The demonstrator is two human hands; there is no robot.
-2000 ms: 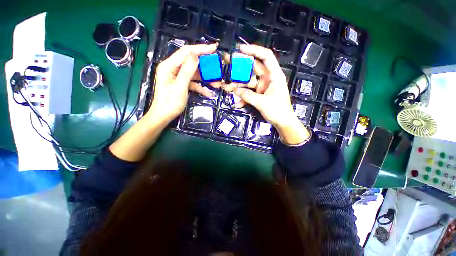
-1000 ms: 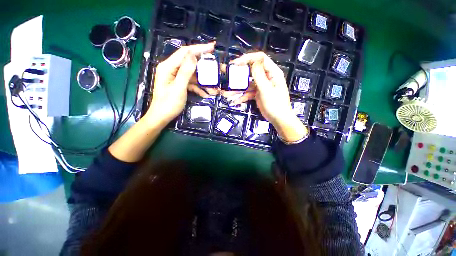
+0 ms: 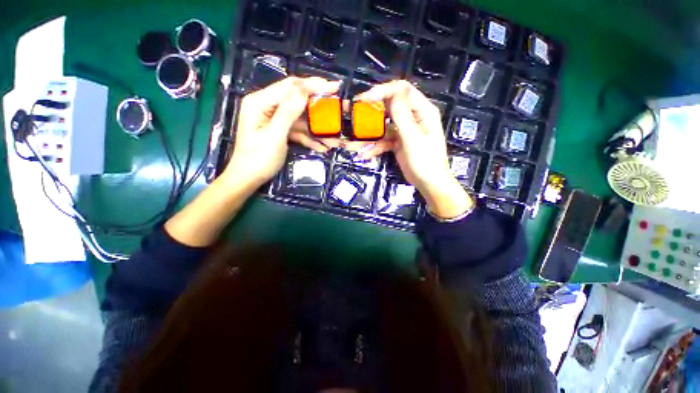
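Note:
My left hand (image 3: 269,127) holds a small square smartwatch unit (image 3: 325,116) between thumb and fingers, its screen lit orange. My right hand (image 3: 414,138) holds a second smartwatch unit (image 3: 368,120), also lit orange. The two units are side by side, screens up, above the black blister tray (image 3: 349,209). Parts of the fingers behind and below the units are hidden. Dark units sit in the tray's upper pockets. On the right, several units carry QR code labels (image 3: 465,129). A unit with a whitish square (image 3: 348,189) lies tilted in a lower pocket.
Round watches (image 3: 176,75) and dark cables (image 3: 181,165) lie left of the tray. A white socket box (image 3: 86,127) stands on a paper sheet (image 3: 47,222). Right are a smartphone (image 3: 570,236), a small yellow-black part (image 3: 554,189), a cream fan (image 3: 638,183) and a button panel (image 3: 662,249).
Both screens have changed from blue, then white, to orange. Both hands still hold the units, which have moved slightly.

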